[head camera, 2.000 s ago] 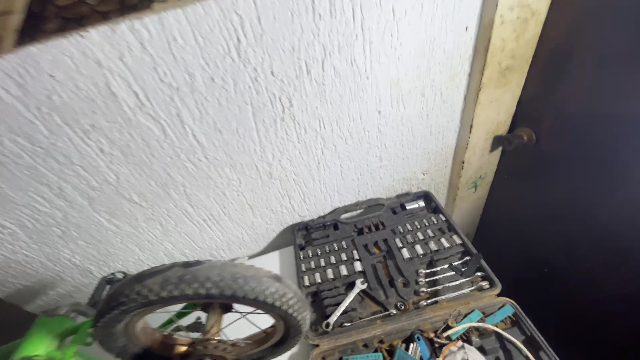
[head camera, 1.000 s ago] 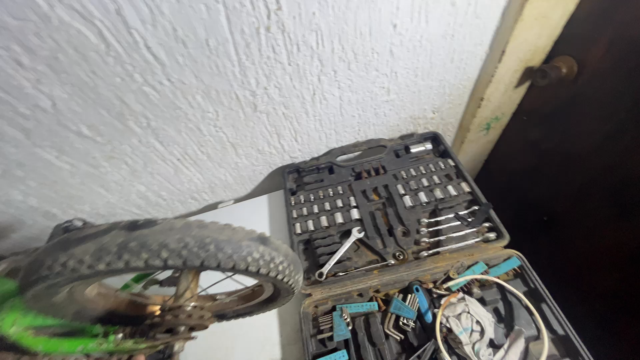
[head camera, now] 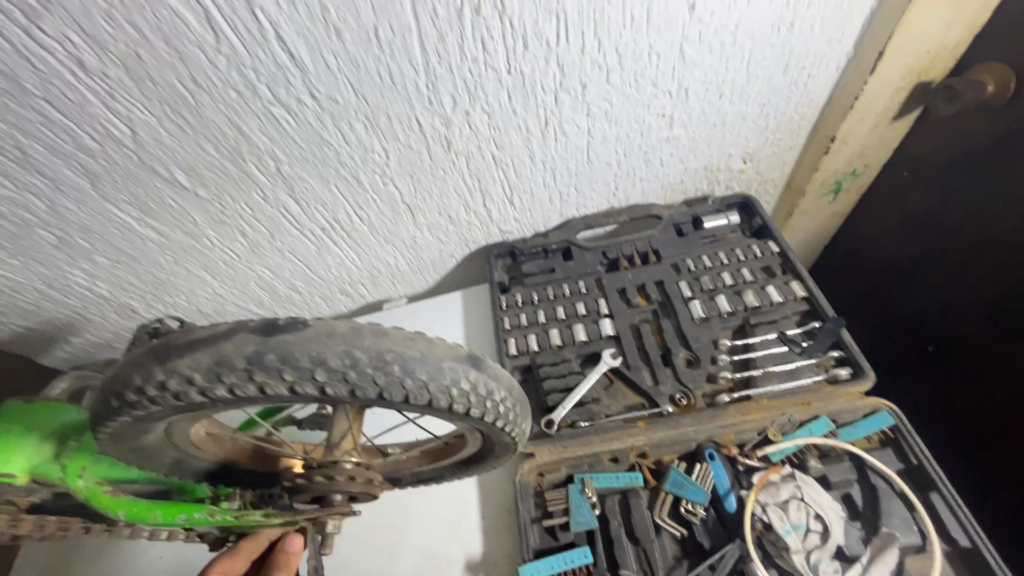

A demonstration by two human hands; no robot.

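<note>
My left hand (head camera: 254, 554), by its look, shows only as fingertips at the bottom edge, close together beside the rear axle end (head camera: 330, 536) of a green bicycle frame (head camera: 148, 510). Whether they pinch something is unclear. A dark metal part (head camera: 315, 558) hangs just right of them. Above the hand lies the knobby bicycle tire (head camera: 320, 360) on its rusty rim, with the rusty sprocket (head camera: 336, 482) at the hub. The bicycle chain (head camera: 104, 530) runs along the frame to the left. My right hand is out of view.
An open socket set case (head camera: 852, 352) stands right of the wheel, against a textured white wall (head camera: 448, 144). It holds sockets, a combination wrench (head camera: 580, 392), hex keys (head camera: 672, 512), a cloth (head camera: 800, 512) and a pale cable loop (head camera: 932, 512). A dark door is at right.
Fingertips have appeared beside the rear axle at the bottom edge; no hand shows in the earlier frames. The view has shifted, bringing more of the axle and chain into sight.
</note>
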